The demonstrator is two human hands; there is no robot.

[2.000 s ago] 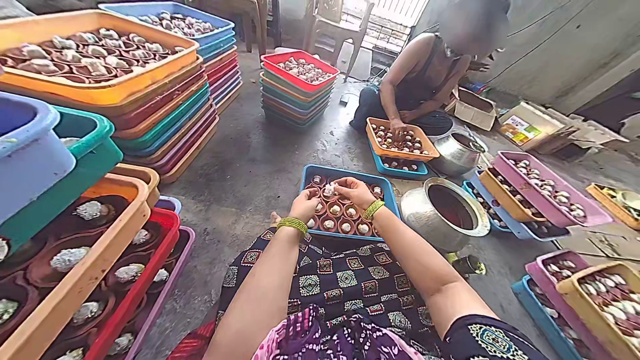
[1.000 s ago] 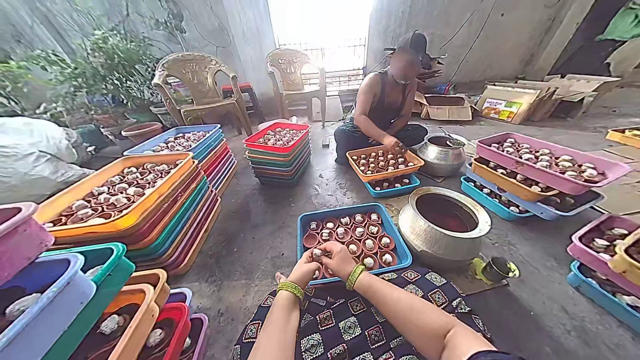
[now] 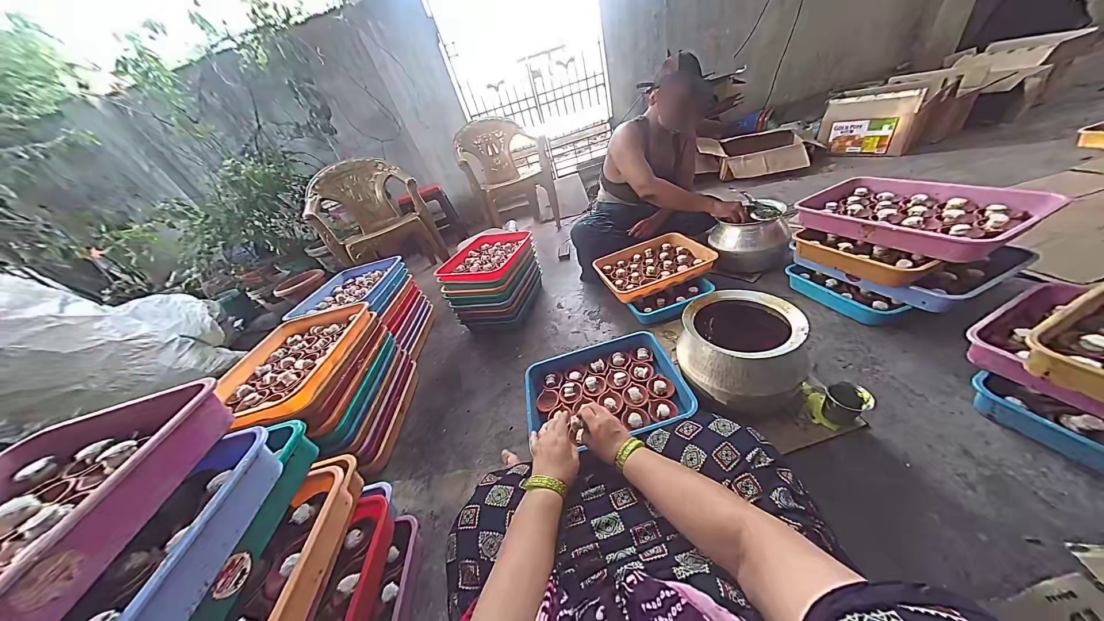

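A blue plastic tray [image 3: 686, 398] lies in front of me, filled with small reddish clay cups [image 3: 618, 378] that have white tufts on top. Over its near edge, my left hand [image 3: 555, 444] and my right hand [image 3: 604, 431] meet, fingertips together at a small pale piece by a cup. Which hand grips that piece cannot be made out, since the fingers hide most of it. A green bangle circles each wrist. Just right of the tray stands a round metal pot [image 3: 742, 371] with dark liquid in it.
Tall stacks of coloured trays [image 3: 384, 405] rise at left, with another stack [image 3: 492, 293] ahead. A seated person [image 3: 655, 172] reaches to a second metal pot [image 3: 750, 246], near an orange tray [image 3: 655, 289]. More stacked trays [image 3: 931, 241] and a small dark container [image 3: 845, 404] are at right.
The other person's hand has moved from the orange tray to the farther pot. My hands stay together at the near edge of the blue tray. The view has shifted.
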